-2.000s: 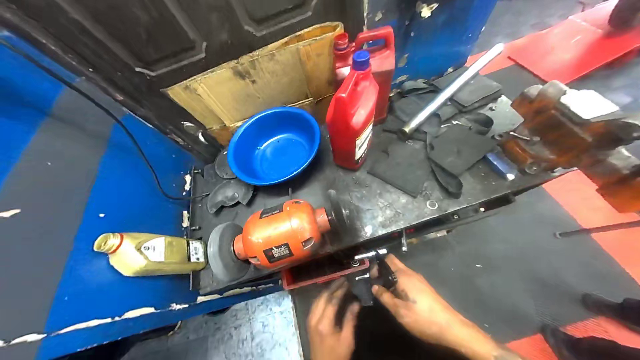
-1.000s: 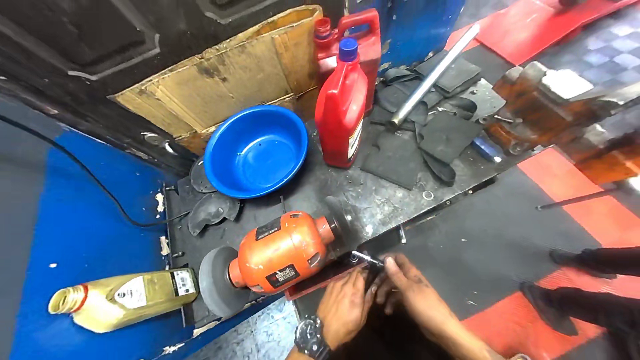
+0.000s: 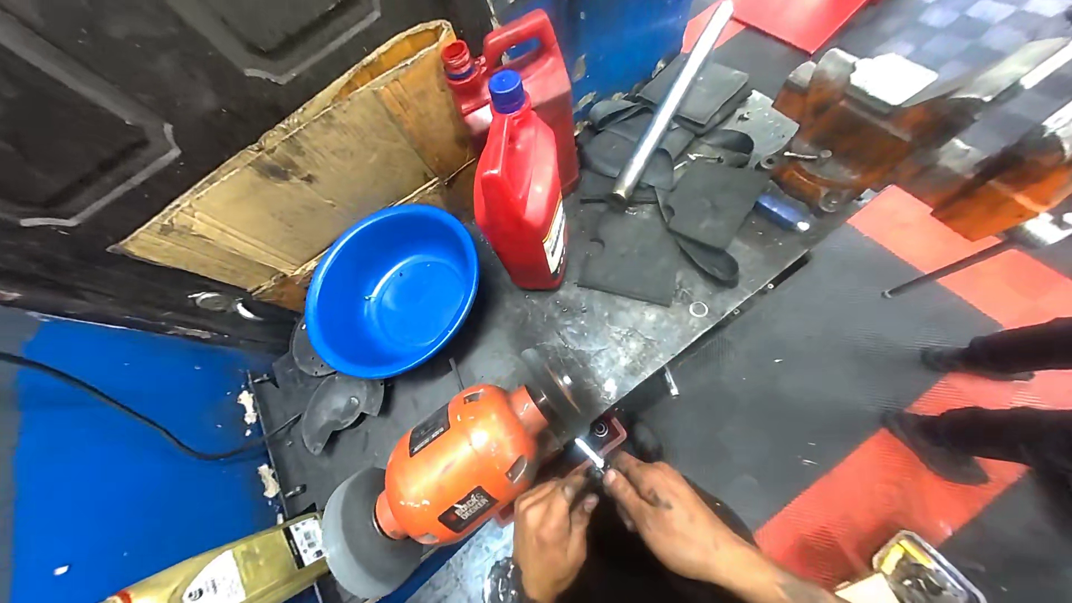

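At the lower middle, just off the bench's front edge, my left hand [image 3: 551, 532] and my right hand [image 3: 670, 511] meet at a small shiny metal rod or shaft [image 3: 591, 453]. The fingers of my right hand pinch its near end. My left fingertips are close beside it; whether they grip it is hidden. A red tray or drawer edge [image 3: 618, 431] lies just beyond the fingertips. Left of my hands stands an orange Black+Decker bench grinder [image 3: 461, 465] with a grey wheel at its near left end and another wheel at its far end.
Behind the grinder are a blue plastic basin [image 3: 394, 289] and red plastic jugs [image 3: 521, 197]. A metal tube [image 3: 670, 105] lies over black rubber pieces [image 3: 632, 255]. An orange vise [image 3: 854, 126] is at the bench's right end. A gold bottle [image 3: 226, 569] lies lower left. A person's legs [image 3: 997, 402] are at right.
Both hands have come closer together around the small metal piece since the earliest frame. The view has shifted somewhat, and a container of small items now shows at the lower right.
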